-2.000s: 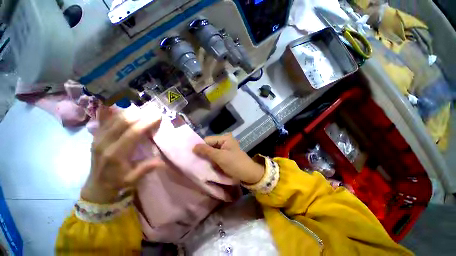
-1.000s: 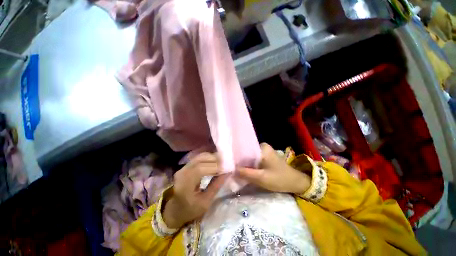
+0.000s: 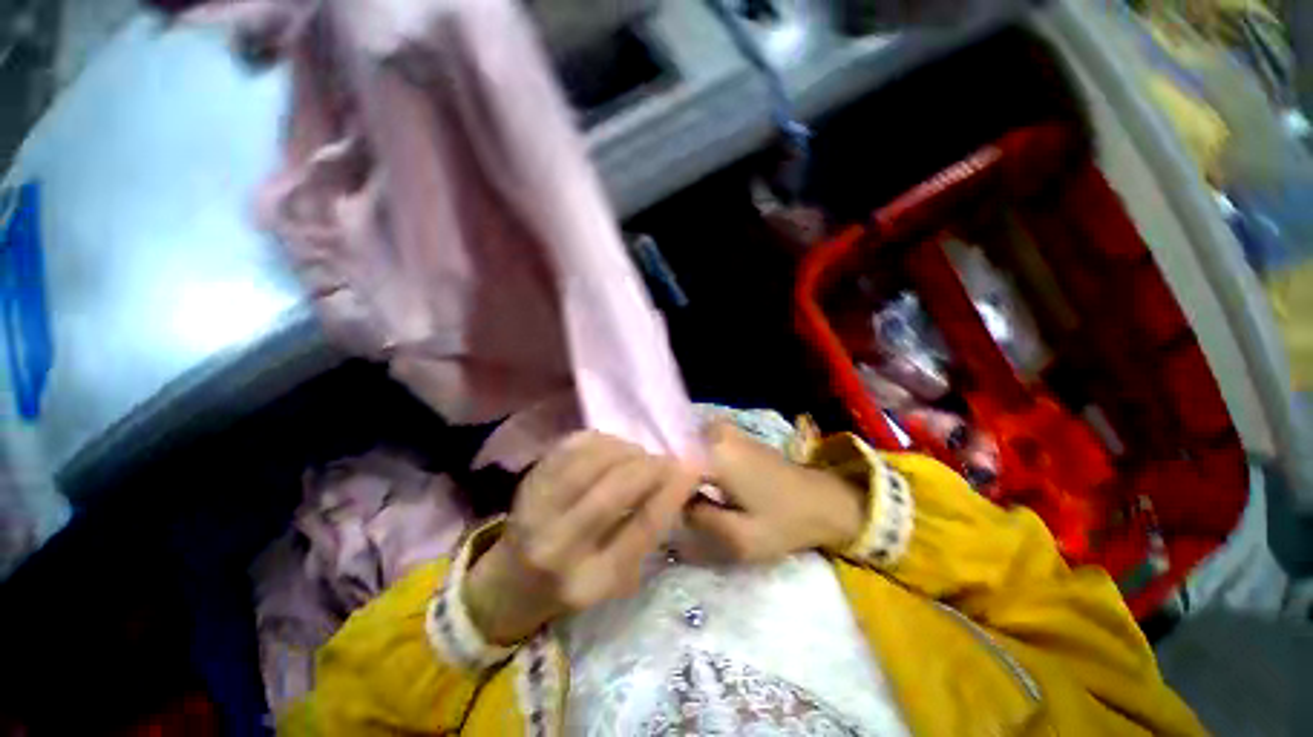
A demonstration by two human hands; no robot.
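A pale pink garment piece hangs from the machine table over its front edge towards me. Its near end narrows to a strip at my lap. My left hand and my right hand meet at this end and pinch the fabric edge between their fingertips. The fingertips nearly touch, and the fabric between them is partly hidden. The picture is somewhat blurred.
The white table is at the left, with a blue label. Crumpled pink pieces lie below its edge. A red basket with clear bags is at the right. A pale bin stands beyond it.
The hands left the needle area and came down to the lap, drawing the garment's near end along. Since one second ago they have closed together at the fabric edge, and the view has shifted.
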